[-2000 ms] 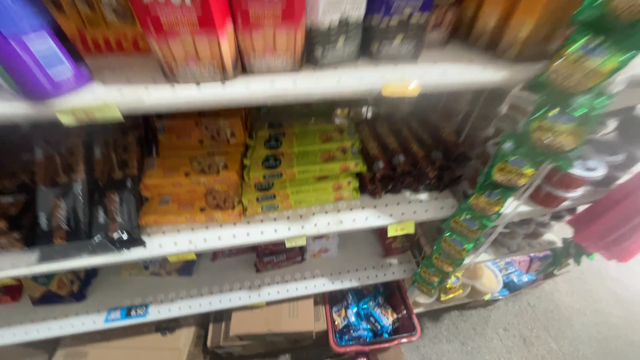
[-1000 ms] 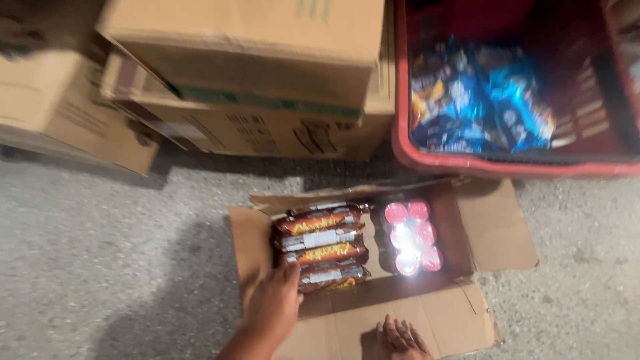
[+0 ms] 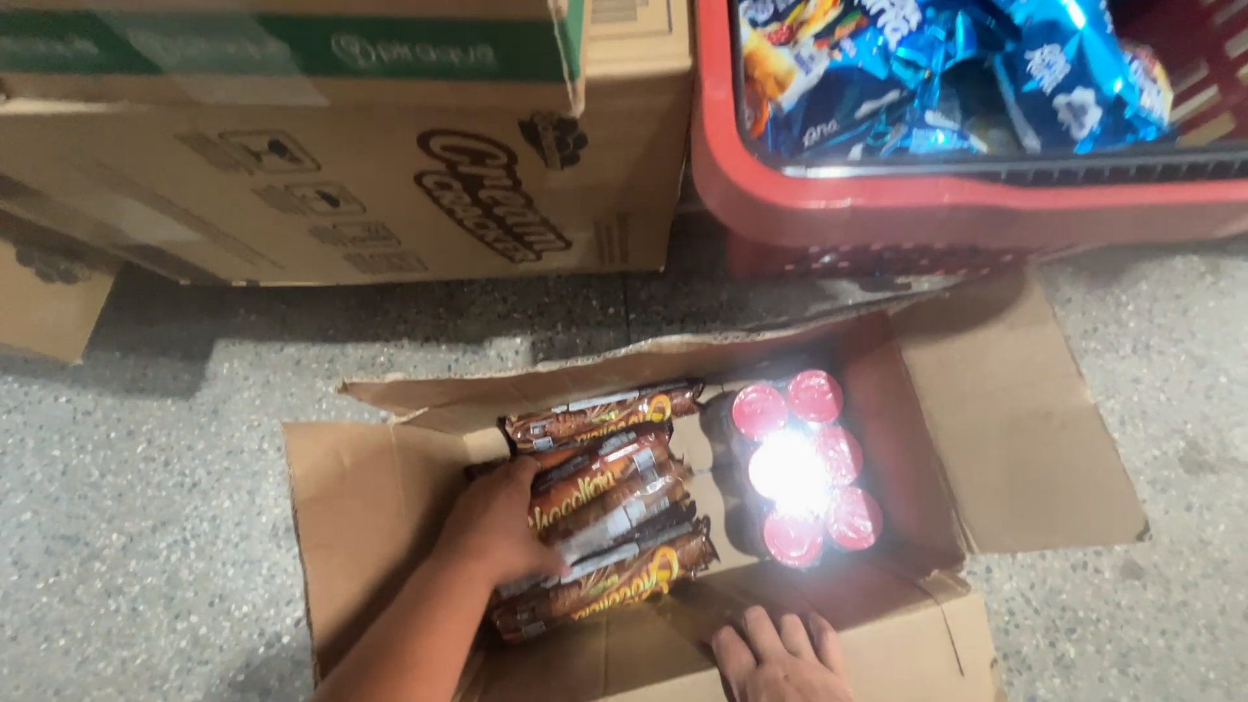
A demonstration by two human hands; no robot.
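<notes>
Brown chocolate biscuit packets (image 3: 624, 585) lie stacked in the left half of an open cardboard box (image 3: 380, 526) on the floor. My left hand (image 3: 502, 522) reaches over their left ends, fingers and thumb spread around the middle packets; whether it grips them firmly is not clear. My right hand (image 3: 780, 658) rests at the box's near side, its fingers over the edge by the near flap, with no item in it. In the box's right half stand several shrink-wrapped containers with pink lids (image 3: 853, 517), partly washed out by glare.
A red plastic basket (image 3: 877, 205) holding blue snack packets (image 3: 1072, 78) stands behind the box at the right. Large closed cartons (image 3: 341, 195) are stacked at the back left, with another carton (image 3: 49, 302) at the far left. Speckled floor (image 3: 175, 507) lies around the open box.
The view has swung down from the shelves to the floor and closer to the box. My left hand, at the near packets' left ends one second ago, now spreads over the middle ones.
</notes>
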